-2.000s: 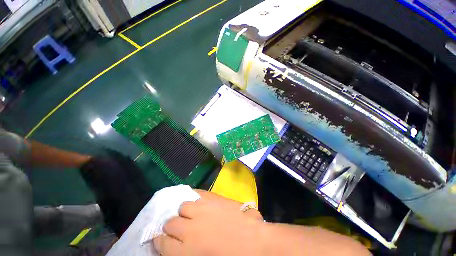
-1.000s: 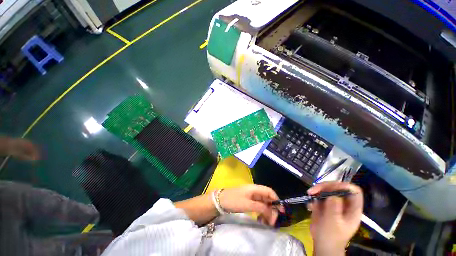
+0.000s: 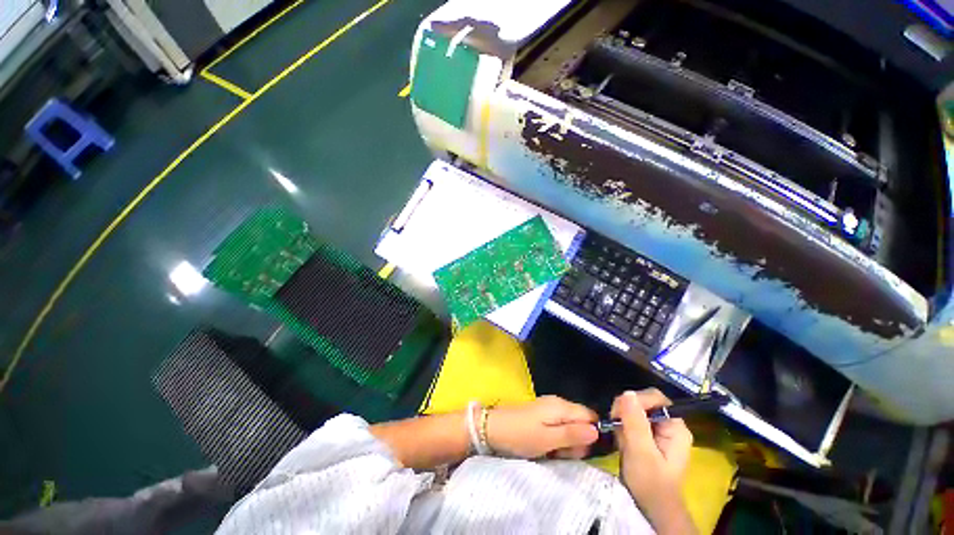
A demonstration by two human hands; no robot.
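Note:
My left hand (image 3: 539,426), with a bracelet at the wrist, is closed at the left end of a dark pen-like stick (image 3: 685,406). My right hand (image 3: 651,444) grips the same stick further right; its far end points right. Both hands are bare and over my lap. Whether the left fingers hold a cap or the stick's tip is hidden. A green circuit board (image 3: 502,272) lies flat on the clipboard's white sheet (image 3: 457,209), beyond my hands and touching neither.
The keyboard (image 3: 617,296) is right of the clipboard, with thin sticks on a shiny tray (image 3: 703,332). The white machine's worn front edge (image 3: 669,219) lies beyond. A black ridged rack (image 3: 350,308) with green boards stands low at left. A blue stool (image 3: 68,136) stands far left.
First one hand lay over my lap; then both hands were at the stick. Now they are closer together and the right hand is lower. A bare forearm at the left edge has left view.

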